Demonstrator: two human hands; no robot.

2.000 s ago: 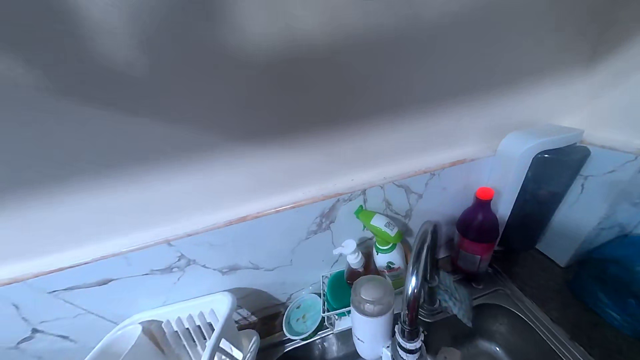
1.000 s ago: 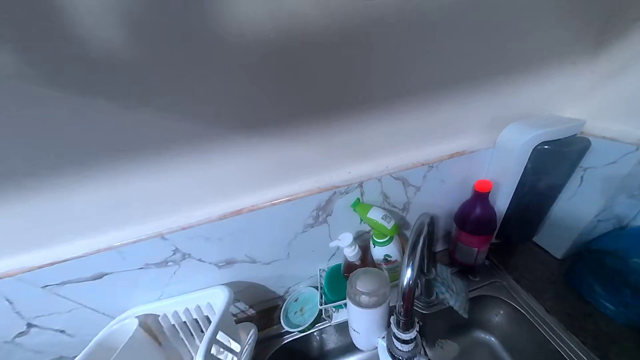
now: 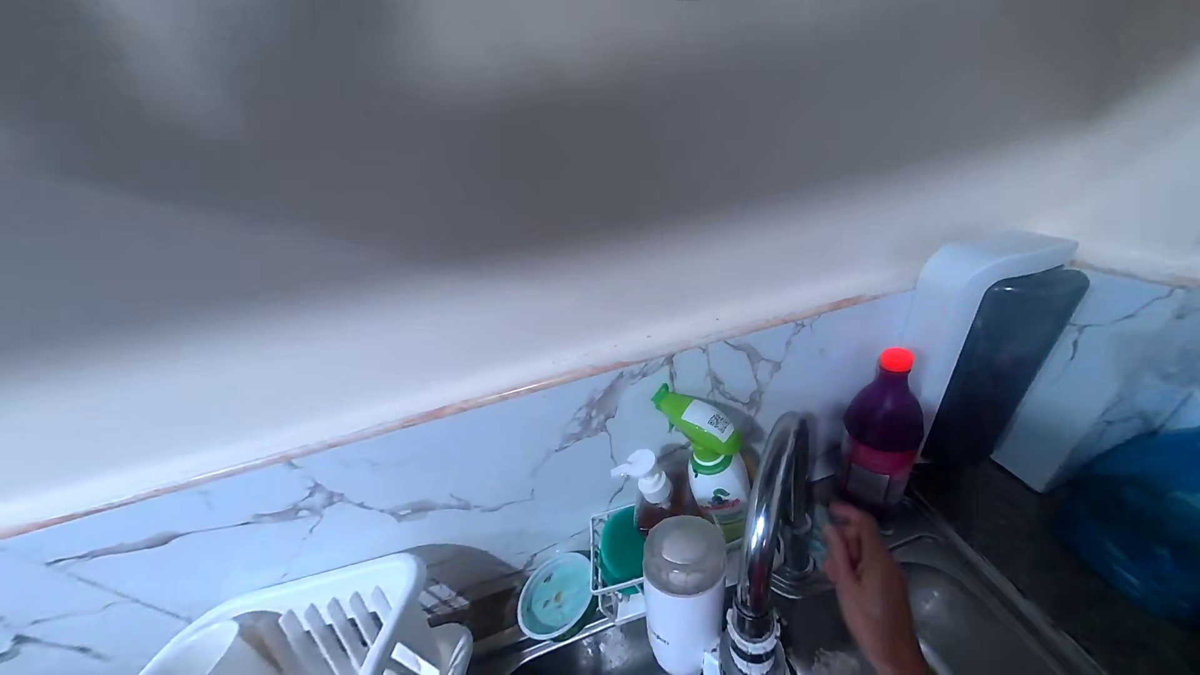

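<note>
My right hand point(image 3: 867, 581) reaches over the sink at the lower right, its fingertips at a crumpled clear plastic piece point(image 3: 819, 536) behind the chrome gooseneck faucet point(image 3: 771, 497). Whether the fingers are closed on that piece cannot be told. A white cylindrical filter unit point(image 3: 686, 600) is beside the faucet. Just behind the hand stands a purple bottle with a red cap point(image 3: 881, 436). My left hand is out of view.
A white dish rack point(image 3: 309, 591) stands at the lower left. A round tub point(image 3: 556, 597), a pump bottle point(image 3: 653, 487) and a green-topped spray bottle point(image 3: 717, 469) line the tiled wall. A white and black appliance point(image 3: 1003, 347) and blue plastic point(image 3: 1139, 525) are at the right.
My right hand has come into view at the lower right and is at the plastic piece behind the faucet. Neither earlier frame shows a hand.
</note>
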